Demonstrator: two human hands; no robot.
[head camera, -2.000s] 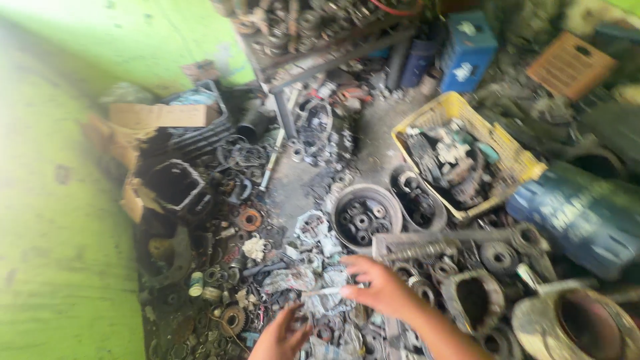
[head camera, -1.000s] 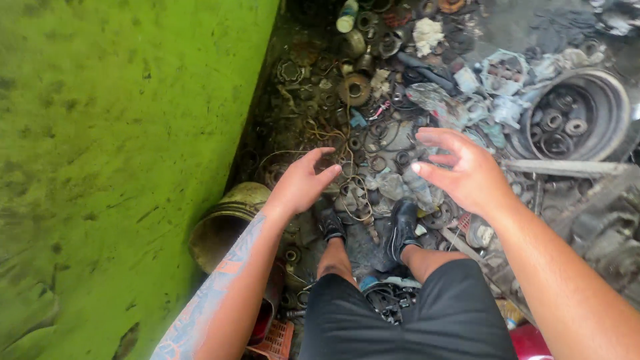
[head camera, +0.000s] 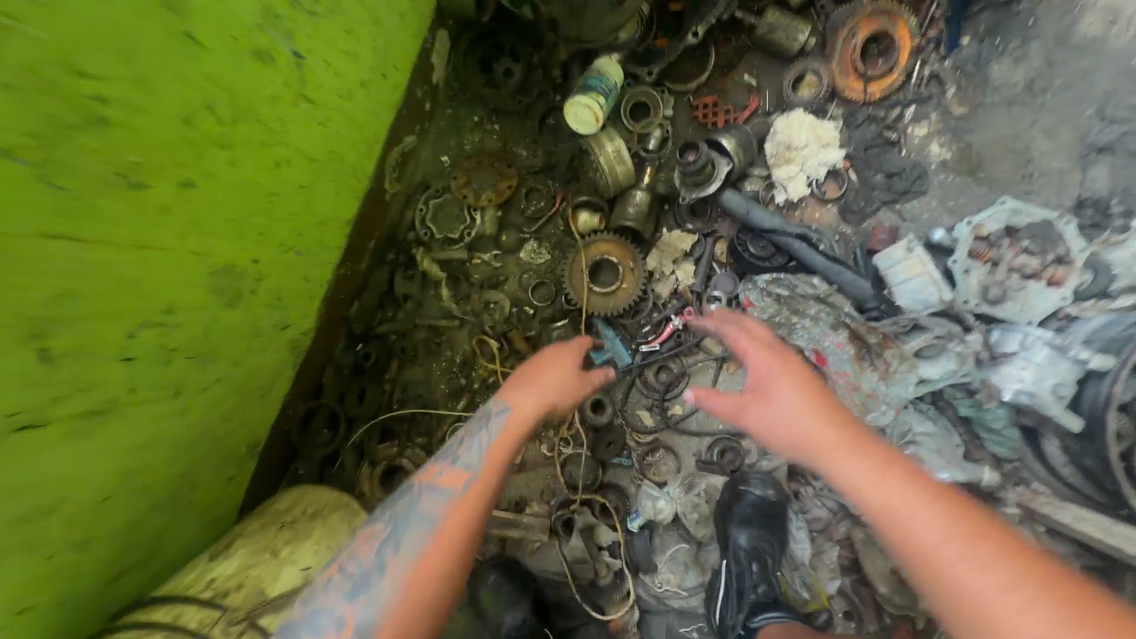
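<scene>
Both of my hands reach out over a floor strewn with oily metal parts. My left hand (head camera: 557, 377) is held with fingers apart and nothing in it, beside a blue plastic piece (head camera: 611, 344). My right hand (head camera: 768, 386) also holds nothing; its thumb and fingers are spread near a small red part (head camera: 667, 330). Whether the fingertips touch anything cannot be told. Just above the hands lies a toothed metal gear (head camera: 628, 295). A black cable (head camera: 632, 404) curls between them, and a thin yellowish cord (head camera: 568, 541) runs below.
A green wall (head camera: 177, 222) rises at the left, with a yellowish container (head camera: 257, 550) at its foot. Farther off lie a rusty orange gear (head camera: 905, 58), a white-lidded bottle (head camera: 595, 93) and a dark hose (head camera: 821, 257). Plastic bags (head camera: 834, 328) lie right. My black shoe (head camera: 750, 532) stands among parts.
The view has swung down and left from the wider room and is closer to the floor. Both hands stay empty, fingers apart, and now reach near the blue piece and the red part.
</scene>
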